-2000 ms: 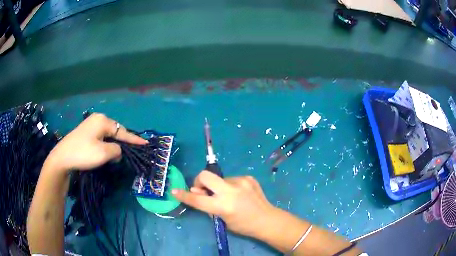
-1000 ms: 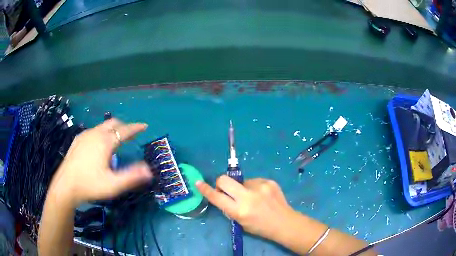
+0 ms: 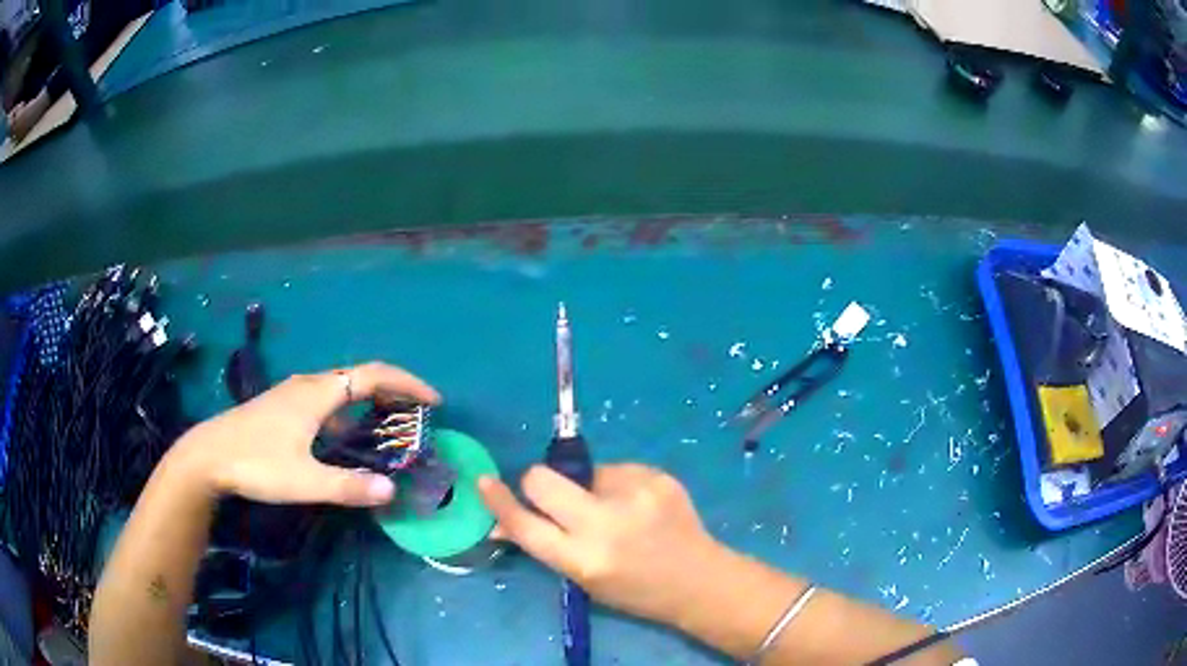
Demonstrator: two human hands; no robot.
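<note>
My left hand (image 3: 280, 442) is curved around the black cables and the circuit board panel (image 3: 406, 436), thumb and index finger on either side of it. Thin light and coloured wires show at the panel's edge; the rest is hidden by my hand and blurred. The panel is over the round green-topped spool (image 3: 456, 520). My right hand (image 3: 618, 527) holds the dark blue soldering iron (image 3: 569, 455), its silver barrel pointing away from me. My right index finger reaches to the spool's right edge.
A pile of black cables (image 3: 111, 403) lies at the left. Dark snips (image 3: 797, 384) with a white piece lie right of the iron among white scraps. A blue tray (image 3: 1015, 390) with a yellow sponge (image 3: 1070, 424) stands at the right. A green belt (image 3: 586, 104) runs across the back.
The panel lay long and open with its wire rows showing; now it shows as a short, blurred piece between my left fingers. My left hand has closed around it. My right hand still holds the iron.
</note>
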